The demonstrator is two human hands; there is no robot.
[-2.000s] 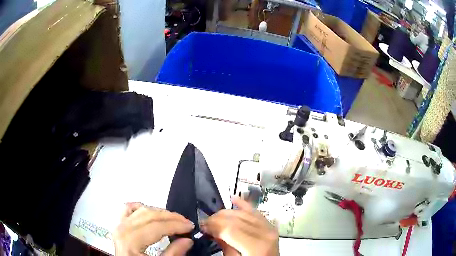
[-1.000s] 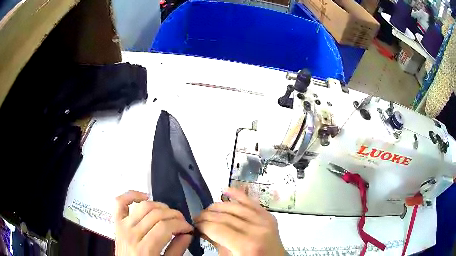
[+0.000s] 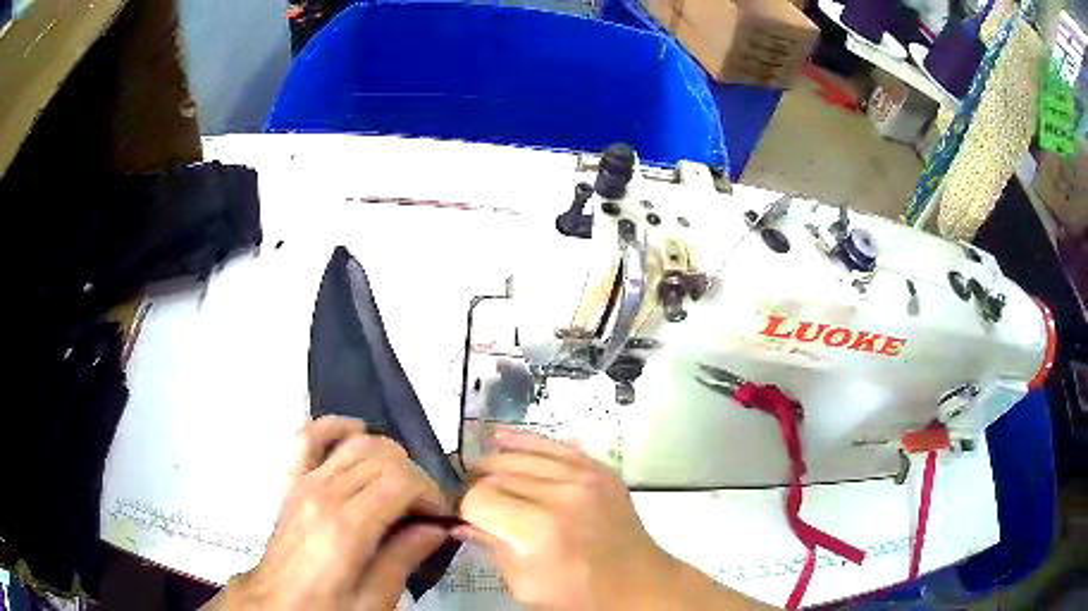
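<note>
A black fabric piece (image 3: 358,358) lies folded in a long pointed shape on the white table, left of the needle area, its tip towards the back. My left hand (image 3: 352,519) and my right hand (image 3: 543,513) pinch its near end between thumbs and fingers, the fingertips almost touching. The fingers hide the pinched edge. The white sewing machine (image 3: 776,358) stands to the right. Its shiny needle plate (image 3: 504,392) lies just beyond my right hand, with no fabric on it.
Black pieces (image 3: 179,227) are heaped at left beside a brown carton (image 3: 143,90). A blue bin (image 3: 501,84) stands behind the table (image 3: 227,418). Snips (image 3: 718,380) with a red strip (image 3: 793,460) rest on the machine head. Another carton (image 3: 746,42) is at the back.
The view has shifted, so the machine sits further left in the picture. The fabric has closed to a narrower fold, its gap no longer showing. Both hands keep pinching its near end.
</note>
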